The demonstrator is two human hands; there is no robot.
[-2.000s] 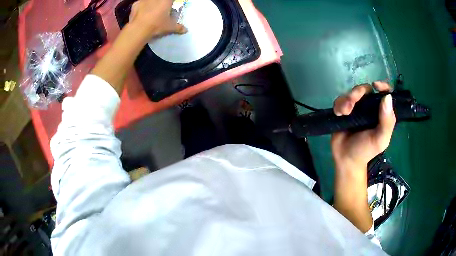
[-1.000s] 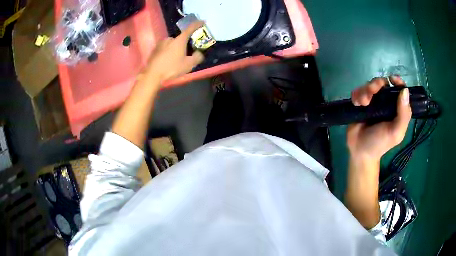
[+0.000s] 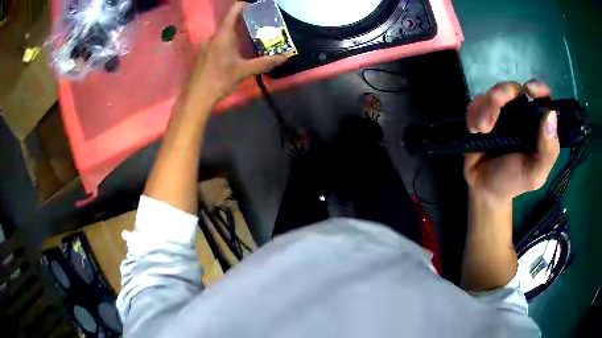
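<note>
My left hand (image 3: 228, 63) holds the power supply board (image 3: 269, 32), which shows yellow and silver parts, at the near left corner of the black appliance housing (image 3: 369, 39). The housing has a large white disc (image 3: 330, 8), cut off by the top edge. My right hand (image 3: 511, 142) grips the black electric screwdriver (image 3: 488, 132) level over the bench edge, its front end pointing left, away from the housing. The bit is too dark to make out.
The housing lies on the salmon-red table (image 3: 125, 112). A clear bag of black parts (image 3: 92, 39) is at far left. A green bench (image 3: 568, 198) on the right bears black cables and a unit with a pale disc (image 3: 541, 264). More housings (image 3: 82, 284) lie on cardboard at lower left.
The view has shifted, so the table edge and housing sit differently. My left hand has gone from over the disc to holding the board at the housing's near left corner. My right hand keeps the screwdriver.
</note>
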